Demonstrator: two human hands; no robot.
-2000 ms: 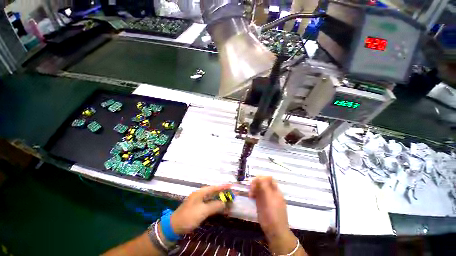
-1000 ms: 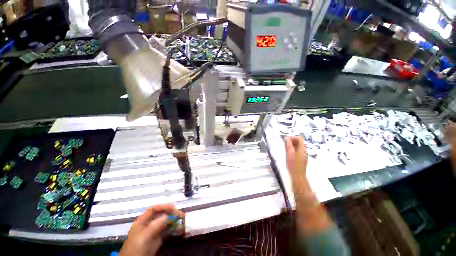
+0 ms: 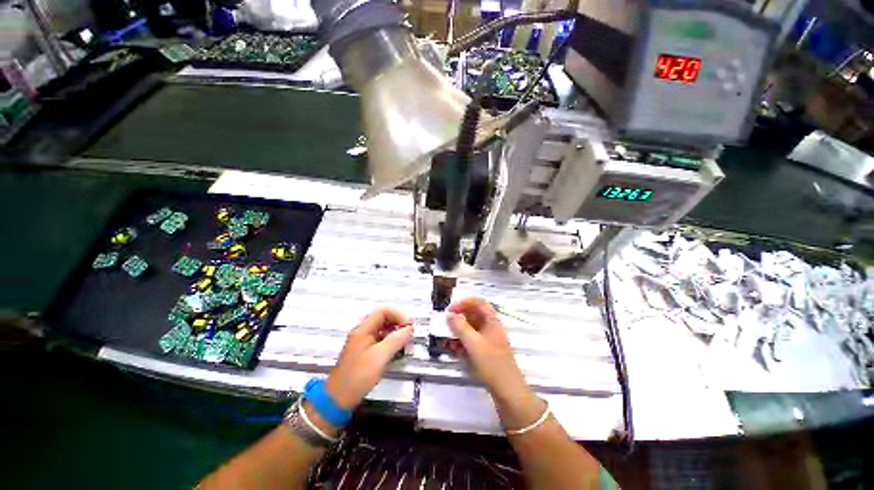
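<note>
My left hand [image 3: 372, 350], with a blue wristband, is curled left of the soldering iron head [image 3: 444, 285]; its fingers are closed on a small circuit board, mostly hidden by them. My right hand [image 3: 482, 343] pinches a small white plastic part [image 3: 440, 325] just under the iron's tip. The small dark fixture [image 3: 439, 346] shows between my hands, partly covered by fingers. I cannot tell whether the white part touches the iron or the fixture.
A black tray [image 3: 88, 304] at left holds green circuit boards [image 3: 225, 292]. White parts [image 3: 738, 297] lie heaped at right. The fume hood [image 3: 407, 120] hangs above the iron. The controller [image 3: 690, 77] reads 420. A cable runs down the base's right side. A green belt [image 3: 240, 124] lies behind.
The view has swung back left. My right hand has moved from beside the white heap to the iron and now holds a white part. My left hand has moved up to the fixture.
</note>
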